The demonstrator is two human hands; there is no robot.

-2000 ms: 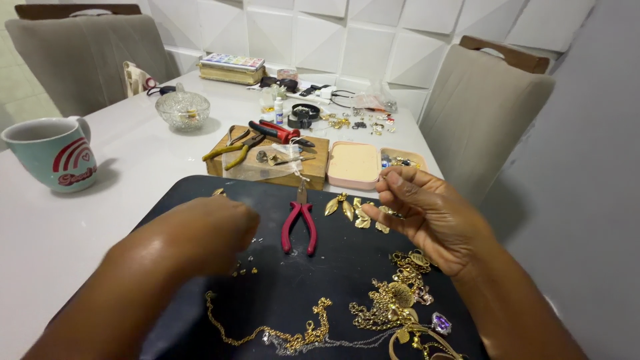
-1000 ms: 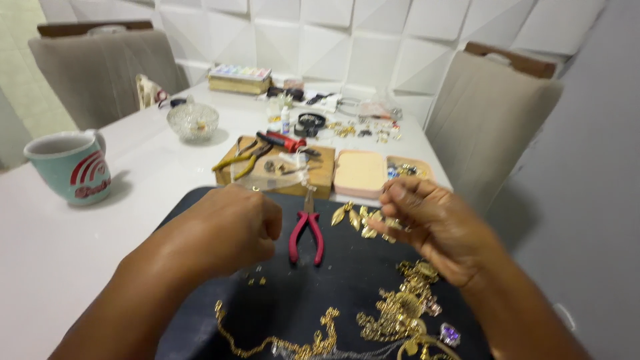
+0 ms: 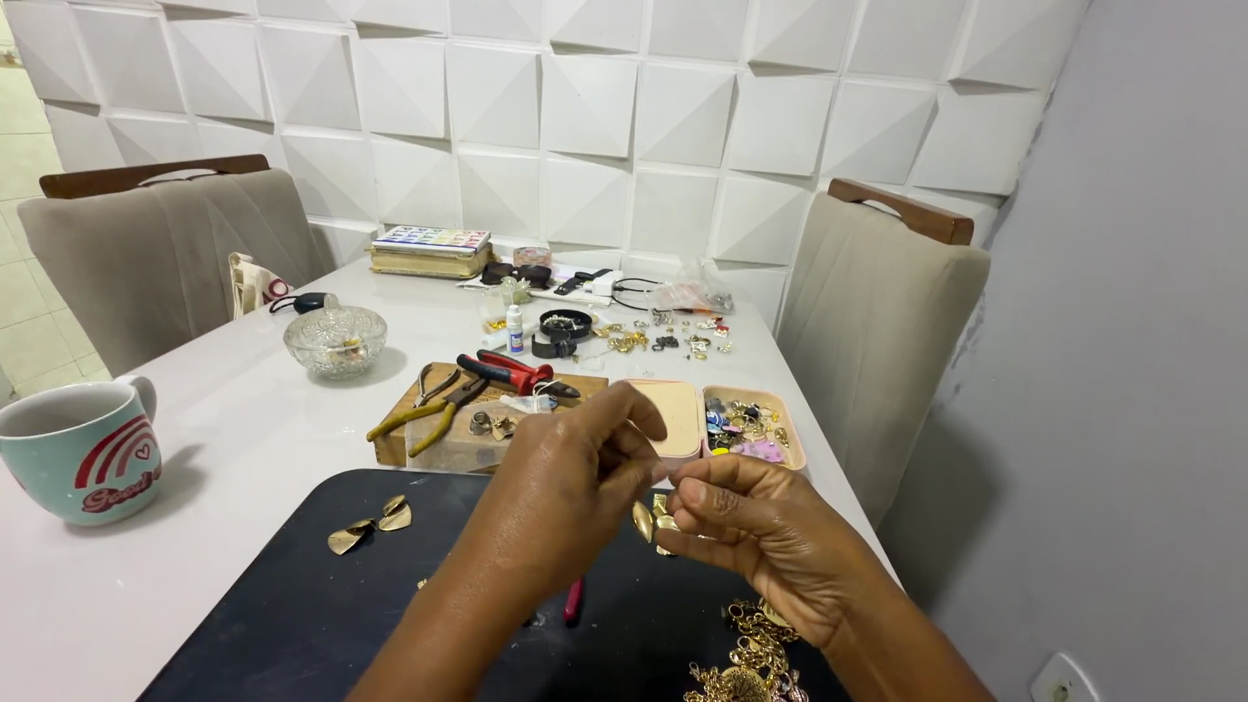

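My left hand (image 3: 585, 478) and my right hand (image 3: 770, 536) meet fingertip to fingertip above the black mat (image 3: 283, 604). Thumb and index finger of each are pinched together; whatever lies between them is too small to make out. Gold leaf-shaped pieces (image 3: 642, 522) lie behind my right fingers. Under my left wrist shows one red handle of the pliers (image 3: 573, 600); the rest is hidden. Gold chains with round charms (image 3: 746, 673) lie below my right hand. Two gold curved metal pieces (image 3: 351, 536) rest on the mat's left part.
Behind the mat, a wooden block (image 3: 390, 447) bears yellow-handled pliers (image 3: 429, 419) and red-and-black pliers (image 3: 517, 372). An open pink case (image 3: 795, 448) holds small jewelry. A mug (image 3: 78, 453) and a glass bowl (image 3: 336, 343) stand left. Chairs flank the table (image 3: 234, 390).
My left hand has moved right and up to meet my right hand, and now covers most of the red-handled pliers. The view has tilted upward.
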